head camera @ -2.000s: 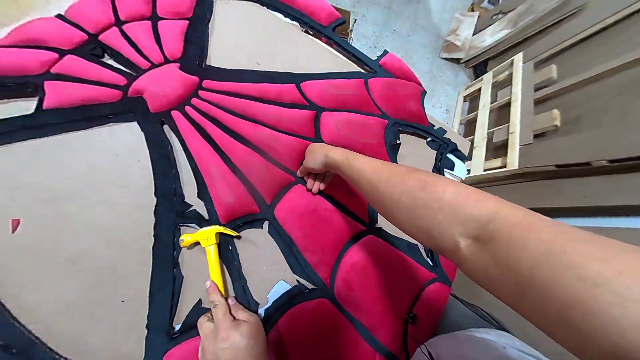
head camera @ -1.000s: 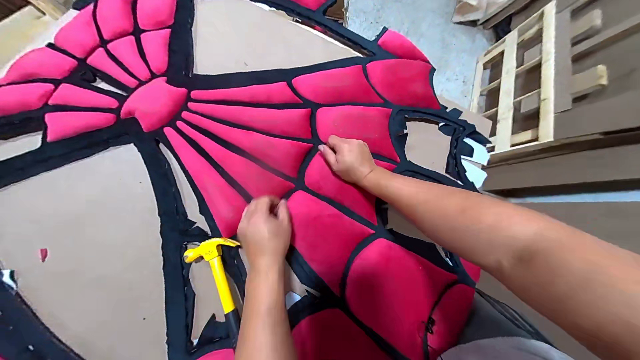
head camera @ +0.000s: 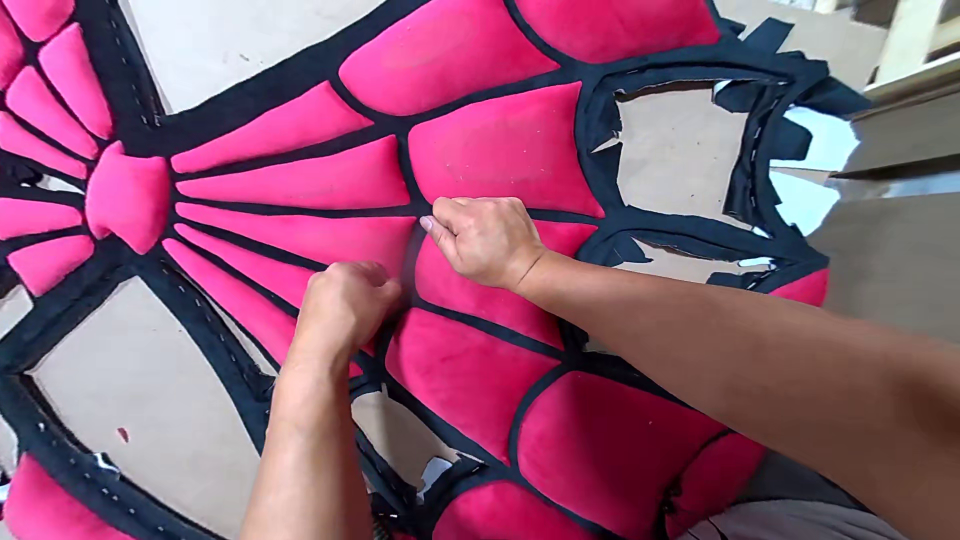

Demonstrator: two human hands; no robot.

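A large padded panel of pink fabric cushions (head camera: 480,150) is divided by black fabric strips (head camera: 495,328) in a web-like pattern. My left hand (head camera: 346,304) rests near the panel's middle, fingers curled at the black strip beside the long tapering cushions; its fingertips are hidden. Just to its right, my right hand (head camera: 484,240) has its thumb and curled fingers at the junction of black strips, against a pink cushion. Whether either hand pinches the strip cannot be told. A rounded pink cushion (head camera: 129,196) marks the point where the tapering cushions meet at the left.
Openings in the panel show tan board (head camera: 142,375). Frayed black fabric edges (head camera: 772,135) and white scraps (head camera: 806,195) stick out at the right. Staples line some black strips. Brown sheets (head camera: 892,262) and a pale wooden frame (head camera: 911,45) stand beyond the panel's right side.
My left hand let go of the yellow claw hammer, which lay on the panel one second ago and is out of sight now. Both hands are at the black strips. The view has moved closer.
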